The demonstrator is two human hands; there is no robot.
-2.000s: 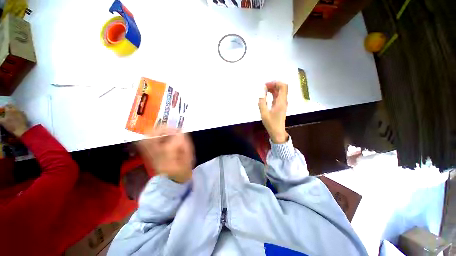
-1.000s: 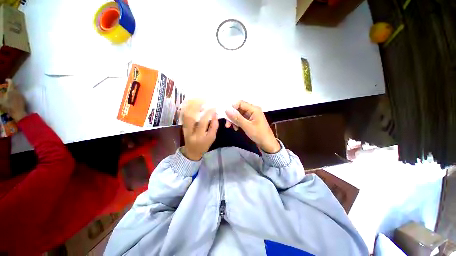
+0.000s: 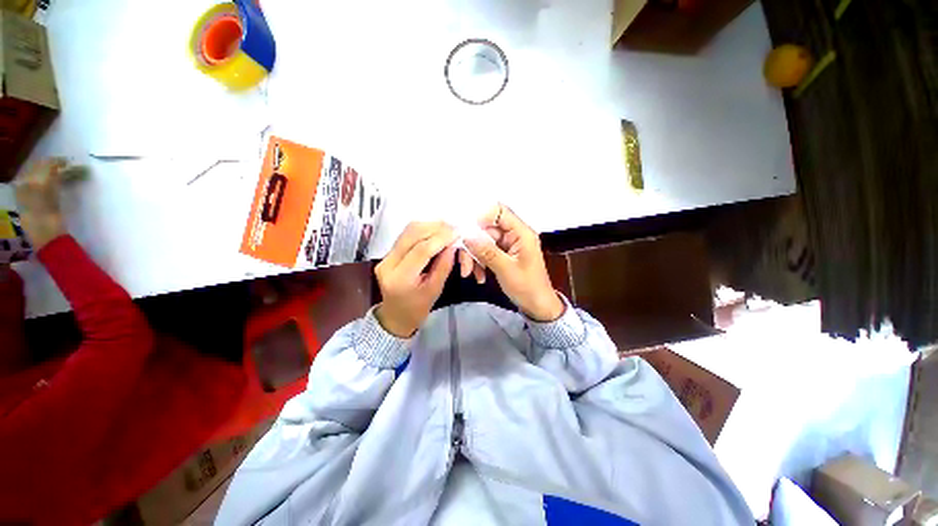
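My left hand [image 3: 417, 275] and my right hand [image 3: 517, 264] meet just past the table's front edge, in front of my chest. Their fingertips pinch a tiny whitish clear tape piece [image 3: 462, 243] between them. Its exact shape is too small to tell. The retail box [image 3: 309, 203], orange with a white printed side, lies at the table's front edge to the left of my hands. No hand touches it.
The white table [image 3: 411, 144] bears a clear tape roll [image 3: 476, 72], a blue and yellow tape dispenser [image 3: 235, 46] and a narrow yellow strip [image 3: 632, 154]. Brown cartons stand at its left and back right. A person in red [image 3: 98, 298] sits at left beside a red stool [image 3: 280, 349].
My left hand has moved off the retail box toward the right. My right hand has moved left and lower. Their fingertips now meet at the small piece. The neighbour's hand has moved onto the table.
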